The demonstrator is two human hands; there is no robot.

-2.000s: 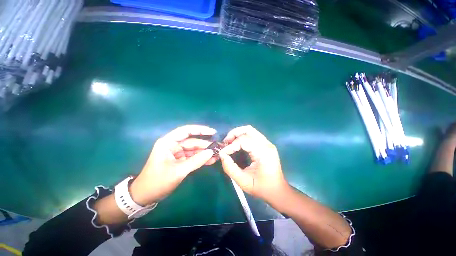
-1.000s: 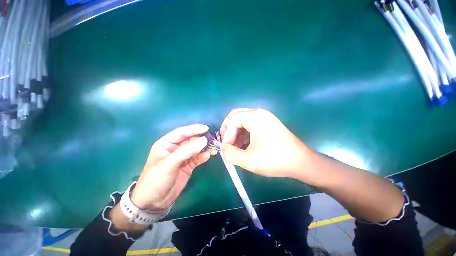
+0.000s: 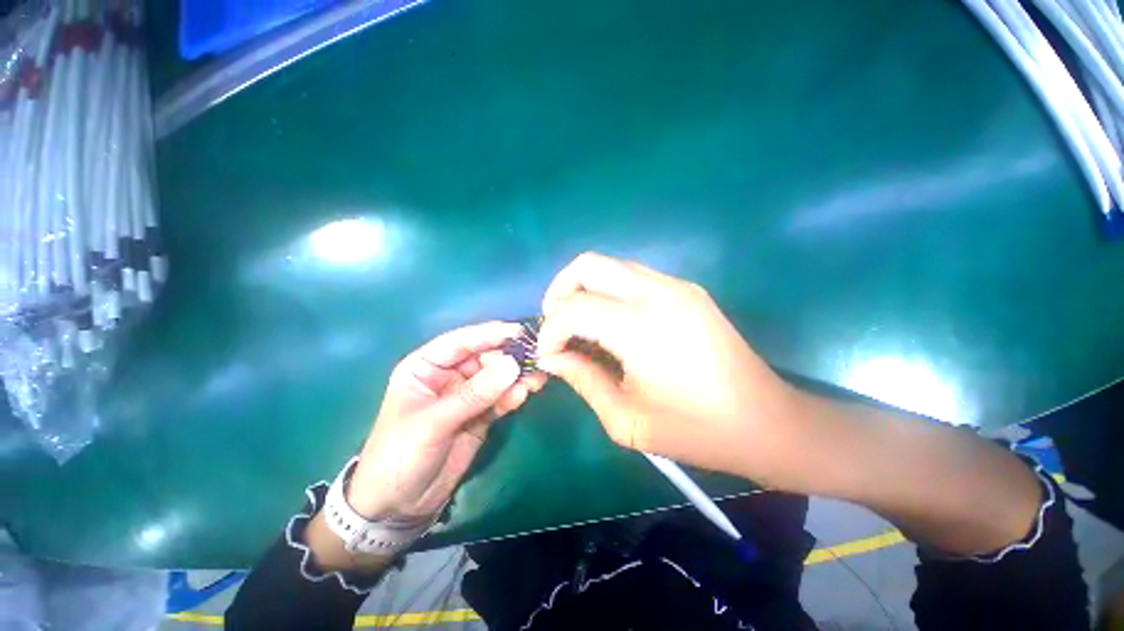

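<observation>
My left hand (image 3: pixel 450 401) and my right hand (image 3: pixel 653 358) meet at the centre, above the green bench. My left fingertips pinch a tiny dark block, maybe a connector housing (image 3: pixel 520 355). My right fingertips hold thin dark and pale wire ends (image 3: pixel 533 335) against it. The white sleeve of this wire harness (image 3: pixel 693 491) comes out below my right hand and slants down right to a blue end (image 3: pixel 747 551). The upper part of the sleeve is hidden behind my right hand.
Bagged harnesses (image 3: pixel 86 185) with reddish bands and dark ends lie at the left. A blue tray (image 3: pixel 247 22) is at the top left, beside a metal rail (image 3: pixel 284 62). A harness pile (image 3: pixel 1060 111) is cut off at the top right. The green bench's near edge (image 3: pixel 592 517) curves below my hands.
The view has shifted, so the harness pile slides toward the top right corner. My right hand has turned over the work, and the sleeve now slants further right, with its upper part covered.
</observation>
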